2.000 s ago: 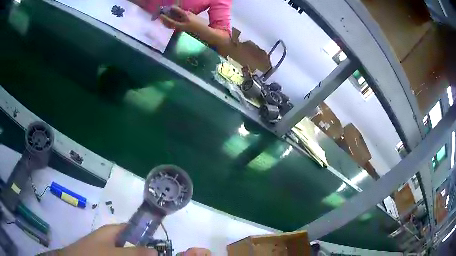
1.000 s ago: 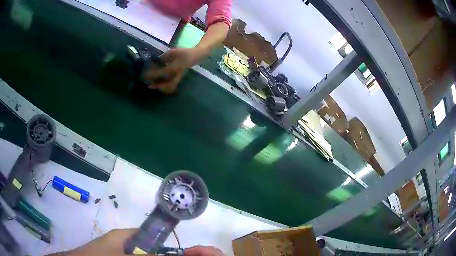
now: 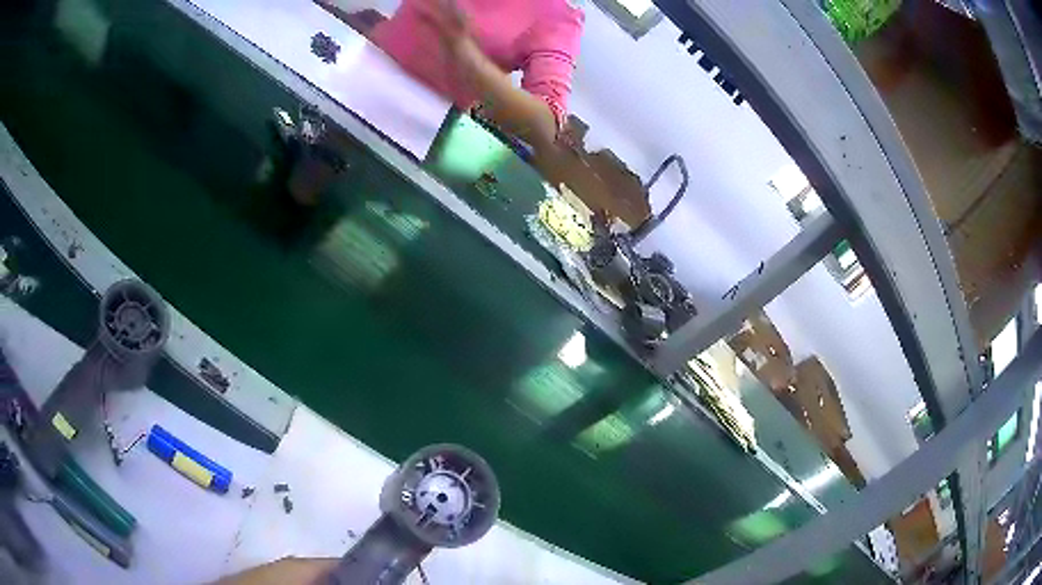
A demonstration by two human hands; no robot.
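Note:
A grey fan housing (image 3: 440, 496) with a round spoked drum stands at the bottom centre, its handle running down to the picture's lower edge. My left hand (image 3: 280, 573) is at the bottom edge, mostly cut off, around the handle's left side; its fingertips are hidden. A bit of thin wire shows beside the handle. My right hand is out of the picture.
Another grey unit (image 3: 133, 320), a blue battery (image 3: 189, 458) and small dark parts (image 3: 283, 497) lie at left. A dark green strip (image 3: 97, 498) is beside them. Beyond the green belt (image 3: 457, 331), a person in pink (image 3: 548, 57) works near piled units (image 3: 651, 286).
The fan housing now sits lower in the picture, and my right hand and the cardboard box have left it. The opposite person's hand has drawn back, leaving a dark item on the belt.

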